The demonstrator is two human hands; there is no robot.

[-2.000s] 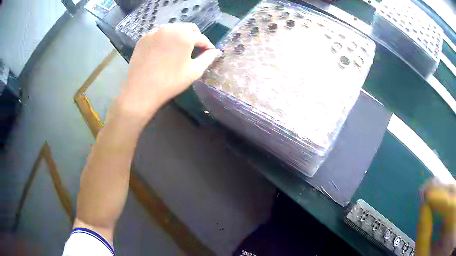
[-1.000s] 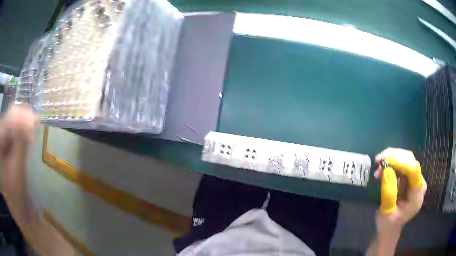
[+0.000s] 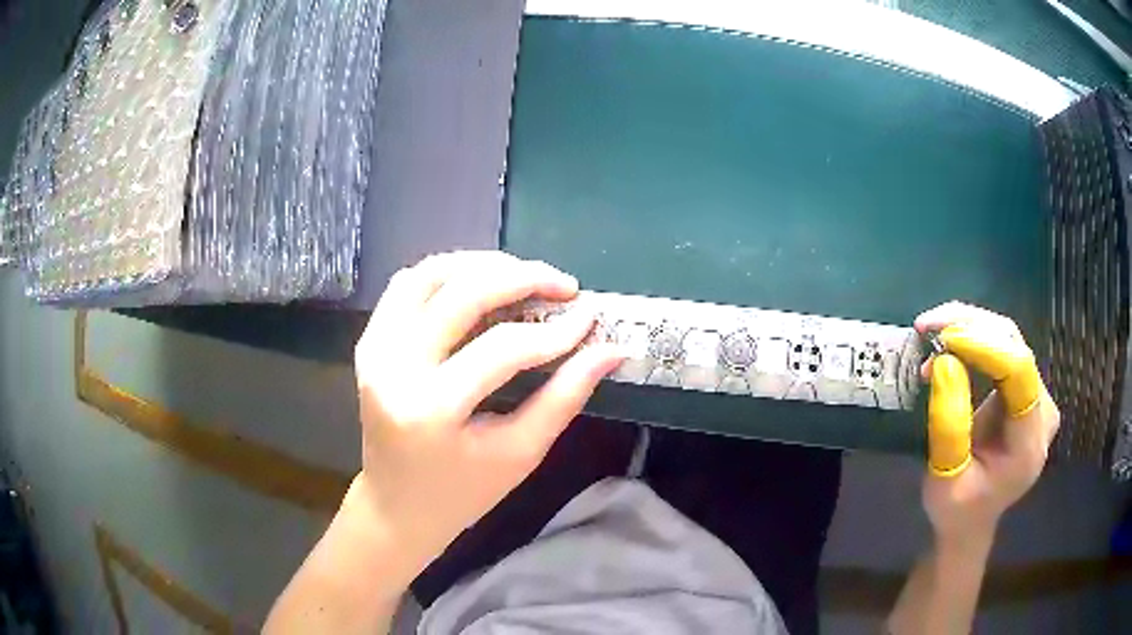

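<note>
The silver-grey fixture bar lies along the bench's front edge. Its two middle seats show round rims; the two right seats show groups of dark holes. My bare left hand covers the bar's left end, its fingers bent over the seats. The fingers hide those seats, and I cannot tell whether a part is between the fingertips. My right hand, with yellow finger cots on thumb and finger, pinches a small round component just beyond the bar's right end.
A stack of clear trays stands at the left, with a grey pad beside it. Green matting lies behind the bar, with a white strip farther back. Dark stacked fixture bars stand at the right, close to my right hand.
My left hand has moved from the tray stack to the bar's left end. My right hand still holds its component by the bar's right end. The view has swung from the trays to the bar.
</note>
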